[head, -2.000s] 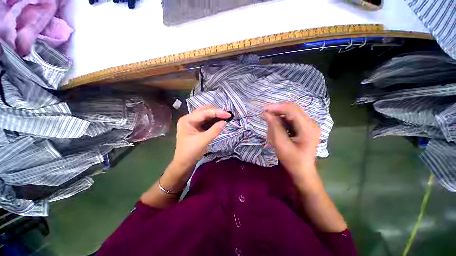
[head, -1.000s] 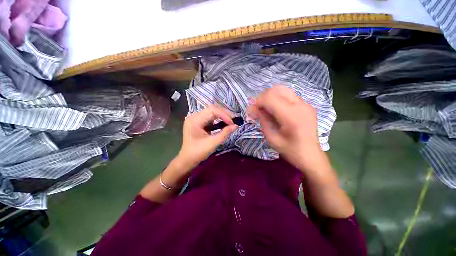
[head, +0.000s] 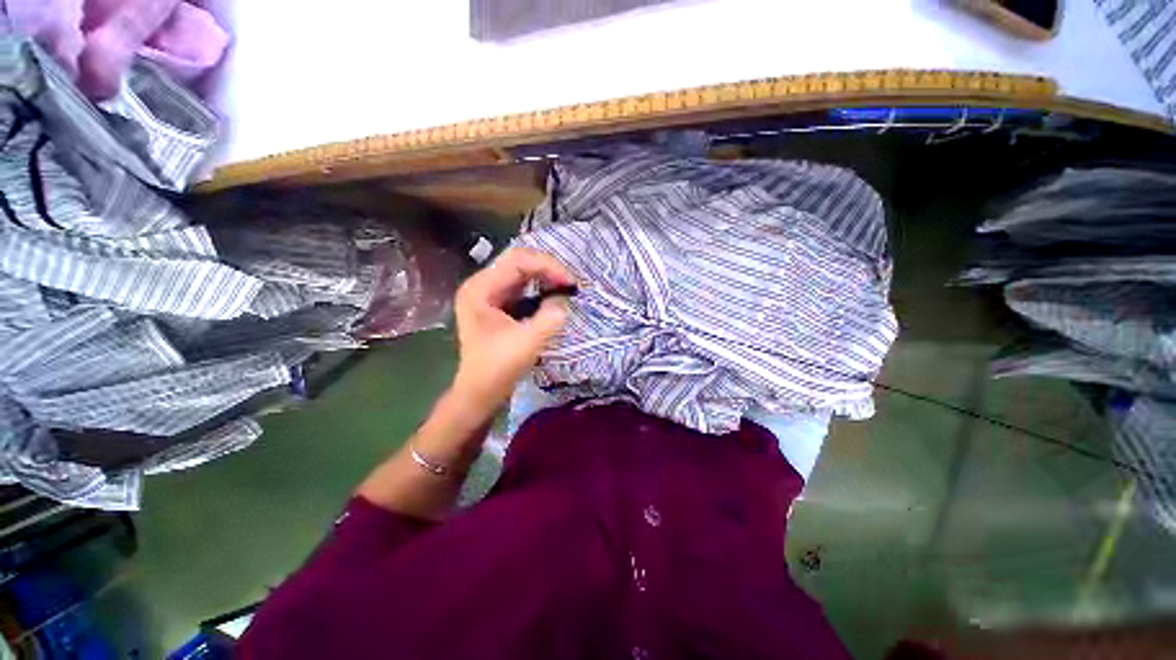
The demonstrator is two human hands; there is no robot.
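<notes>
The striped garment (head: 774, 271) lies bunched on my lap, white with grey-navy stripes. My left hand (head: 509, 329) is over its left side, with thumb and forefinger pinching a small dark ribbon piece (head: 555, 295), partly hidden by the fingers. A thin dark thread (head: 999, 420) runs out from the garment's right edge, sloping down to the right. My right hand is out of the picture; only a blurred brownish strip, perhaps the arm, shows at the bottom right edge. No needle can be made out.
A white tabletop (head: 348, 77) with yellow measuring tape (head: 619, 111) along its edge is ahead. Striped garments hang in piles at left (head: 129, 277) and right (head: 1083, 303). Pink cloth (head: 181, 36) and grey fabric (head: 555, 13) lie on the table.
My right hand has left the garment and gone out of the picture. The long thread now shows stretched to the right. My left hand still pinches the dark ribbon.
</notes>
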